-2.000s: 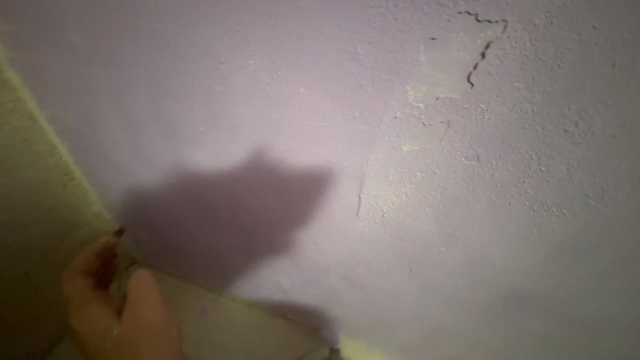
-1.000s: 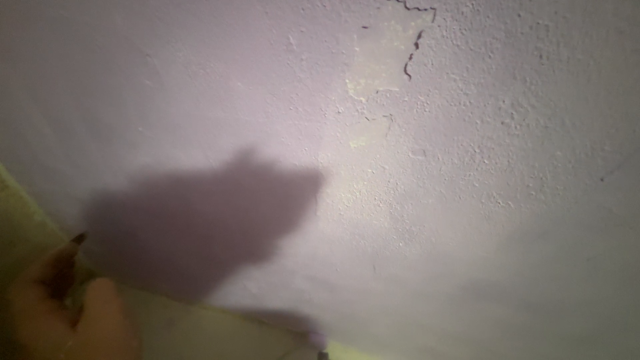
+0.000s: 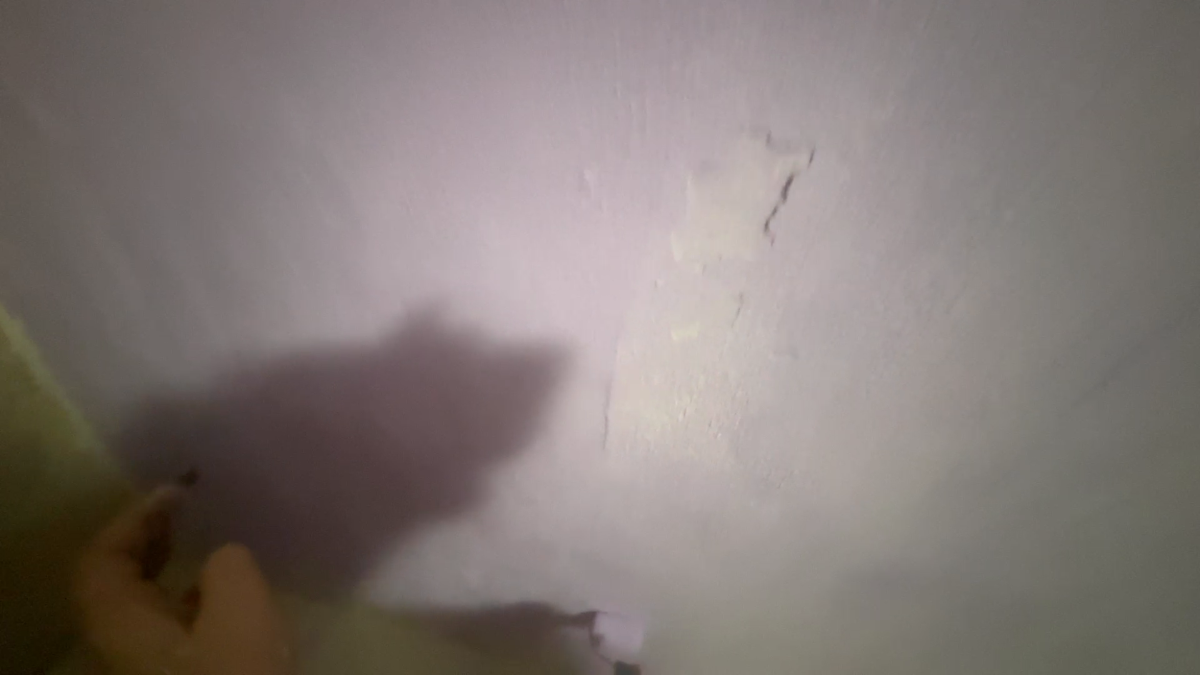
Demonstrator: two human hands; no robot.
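My left hand (image 3: 183, 591) is at the lower left, blurred, in front of a pale, purplish painted wall (image 3: 469, 187). Its thumb and a bent finger are apart at their tips. A small dark spot (image 3: 188, 477) shows at the fingertip; whether it is a held thing is unclear. A large soft shadow (image 3: 375, 441) falls on the wall beside the hand. My right hand is out of view.
A patch of flaked paint (image 3: 722, 216) with a dark crack (image 3: 781, 202) marks the wall right of centre. A yellowish-green strip (image 3: 42, 403) borders it at left. A small pale object (image 3: 617, 634) with dark parts, unidentified, sits at the bottom edge.
The view has shifted. More of the small pale object shows at the bottom than before. The hand has kept much the same pose, at the lower left.
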